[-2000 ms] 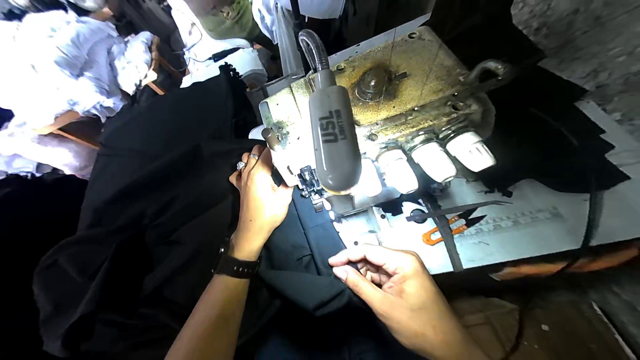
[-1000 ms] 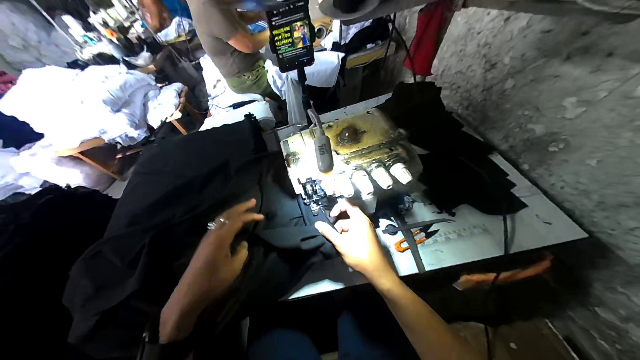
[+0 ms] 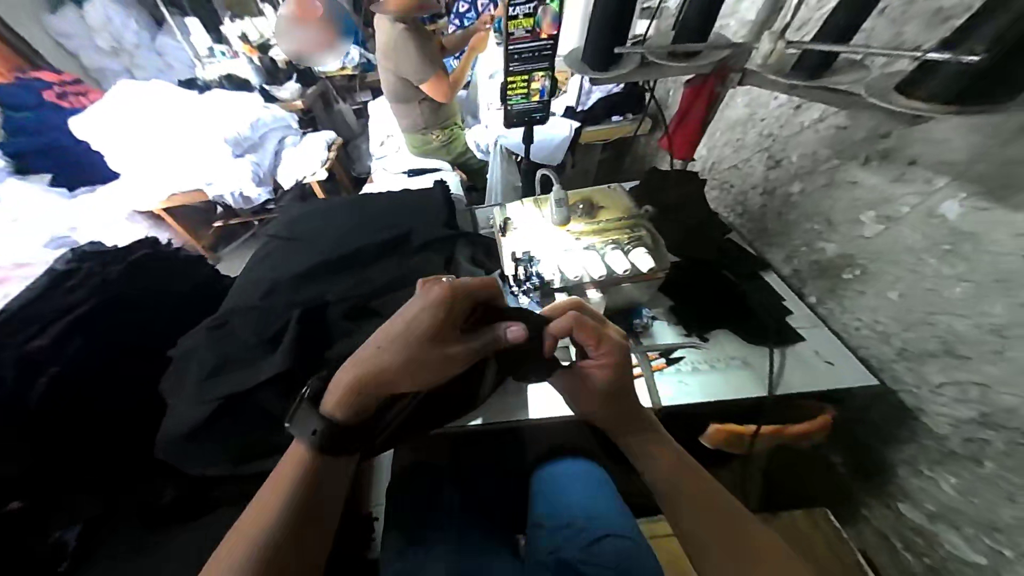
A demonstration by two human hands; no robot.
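My left hand (image 3: 432, 340), with a ring and a dark wristwatch, grips a bunched part of the black fabric (image 3: 352, 240) between thumb and fingers. Close on its right, my right hand (image 3: 592, 352) pinches the same bunch, its fingers curled. Both hands are just in front of an overlock sewing machine (image 3: 584, 216), lit by a small gooseneck lamp (image 3: 559, 206). Most of the fabric spreads over the table to the left of the machine. Orange-handled thread snips (image 3: 652, 368) and tweezers (image 3: 676, 347) lie right of my right hand.
Black cut pieces (image 3: 704, 264) lie right of the machine on the white table (image 3: 824, 364). A phone (image 3: 530, 64) stands on a holder behind it. Thread cones (image 3: 612, 36) hang over the back right, beside a rough wall (image 3: 904, 240). Another person (image 3: 412, 72) is beyond, near white cloth heaps (image 3: 208, 144).
My hands, apart one second ago, are now together on a raised bunch of the black fabric, in front of the machine. The view has tilted up and widened.
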